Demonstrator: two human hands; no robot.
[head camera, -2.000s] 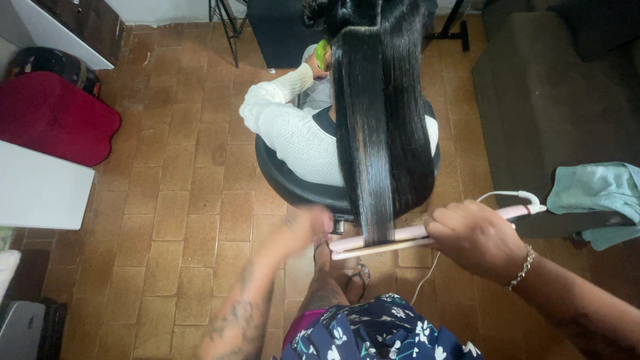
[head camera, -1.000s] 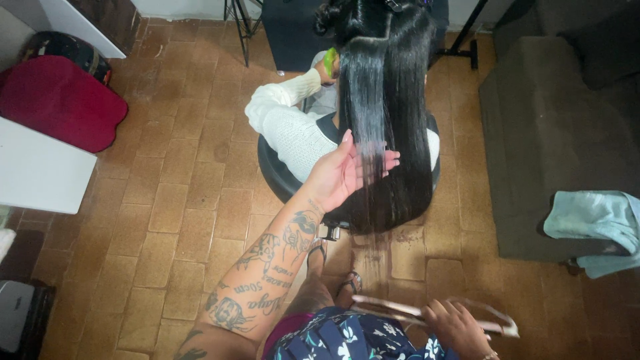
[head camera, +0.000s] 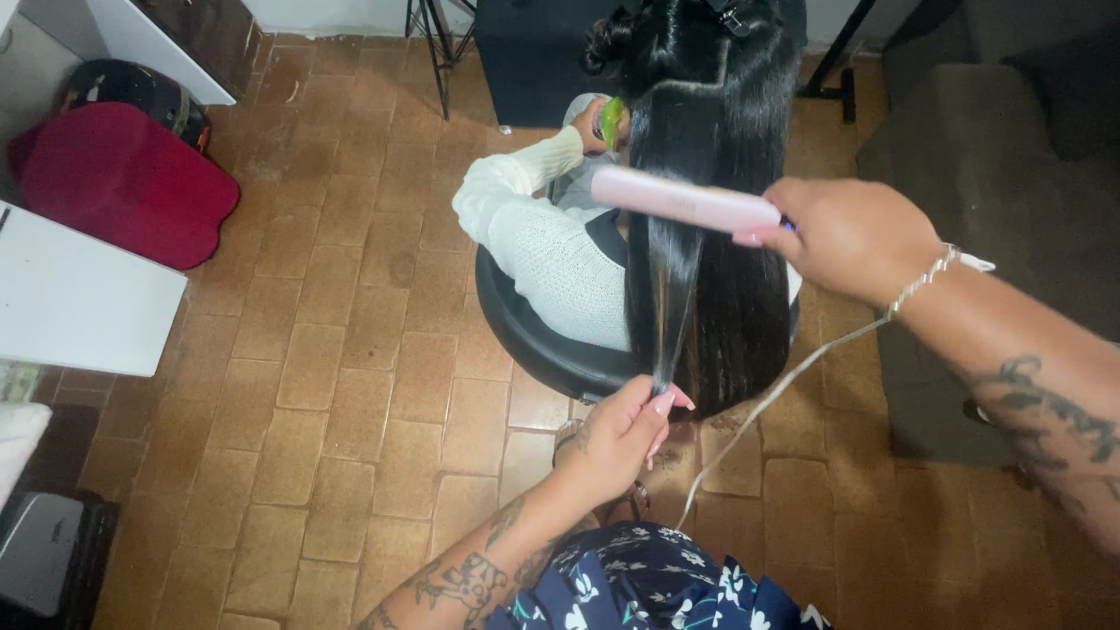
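Note:
A person in a white knit sweater (head camera: 560, 271) sits with their back to me, long dark hair (head camera: 739, 289) hanging down over the chair. My right hand (head camera: 844, 232) grips a pale pink hair straightener (head camera: 687, 199), which lies across the hair at upper-back height. Whether its plates are closed on the strand cannot be seen. Lower down, my left hand (head camera: 626, 433) pinches the end of a smooth strand (head camera: 672, 324) between thumb and fingers. A hair clip (head camera: 733, 19) sits on top of the head. The straightener's cord (head camera: 770, 389) runs down from my right wrist.
The black chair back (head camera: 542, 337) curves around the person, whose hand holds something green (head camera: 612, 122). On the right stands a dark sofa (head camera: 945, 262). A white furniture panel (head camera: 87, 293) and a red cushioned item (head camera: 127, 188) are at the left. Brown tiles (head camera: 350, 350) cover the floor.
The straightener in my right hand has moved up from the bottom of the frame to the hair. My left hand, open behind the strand a second ago, has moved lower and closed on its end.

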